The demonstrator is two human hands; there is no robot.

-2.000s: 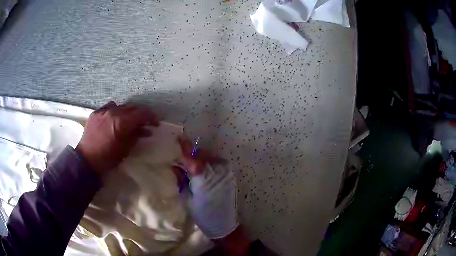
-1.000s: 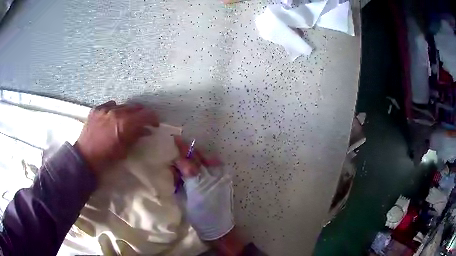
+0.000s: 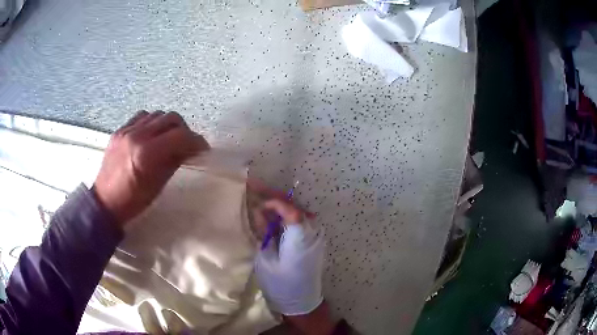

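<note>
A cream garment panel (image 3: 190, 222) lies on the speckled table, with folds towards the bottom. My bare left hand (image 3: 147, 163) is above its upper edge, with a blurred pale strip (image 3: 226, 161) at the fingertips, looking like the marking template. My right hand (image 3: 288, 255), in a white fingerless glove, is at the panel's right edge. It holds a blue-purple pen (image 3: 270, 230), whose pale end points up and right. My right fingertips are blurred, and I cannot tell whether they touch the cloth.
White paper scraps (image 3: 386, 42) lie at the table's far right, beside a brown cardboard edge (image 3: 327, 3). The table's right edge (image 3: 469, 131) drops to a green floor (image 3: 484, 262). Heaped items (image 3: 537, 288) stand beyond at the lower right.
My left hand has lifted slightly, and the pale strip now shows off the panel's edge. My right hand with the pen has moved a little right. More cardboard shows at the top.
</note>
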